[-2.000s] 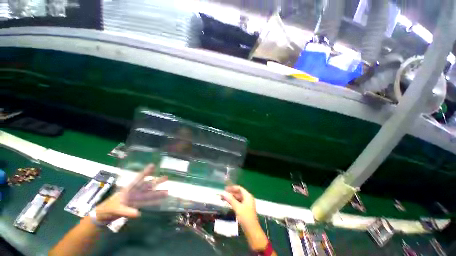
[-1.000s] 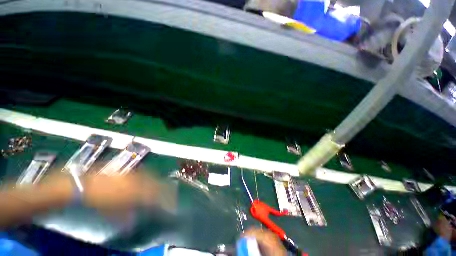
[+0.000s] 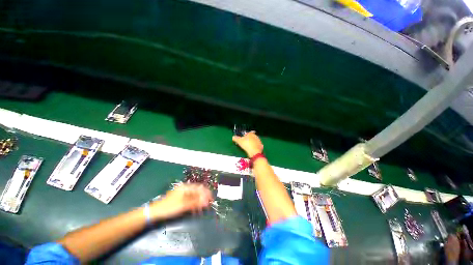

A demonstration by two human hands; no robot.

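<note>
My right hand [image 3: 250, 144], with a dark red wristband, reaches over the white strip [image 3: 181, 154] to a small phone part [image 3: 239, 130] on the green belt; its fingertips are at the part's near edge. I cannot tell if they grip it. My left hand [image 3: 193, 199], with a pale wristband, is blurred over the dark green mat beside a pile of small dark reddish components [image 3: 199, 176]. Its fingers are curled and I cannot tell if it holds anything. A white square sheet with a dark upper part [image 3: 230, 188] lies between my arms.
Open phone housings lie at left [image 3: 117, 173] and right [image 3: 329, 220] on the mat. Red bits [image 3: 242, 164] lie on the white strip. A slanted post with yellowish tape [image 3: 346, 164] stands at right. Another person's hand [image 3: 453, 249] shows at the far right edge.
My right hand has moved forward from the bottom edge to the belt. My left hand has moved right toward the component pile. The clear tray seen between my hands earlier is no longer raised there.
</note>
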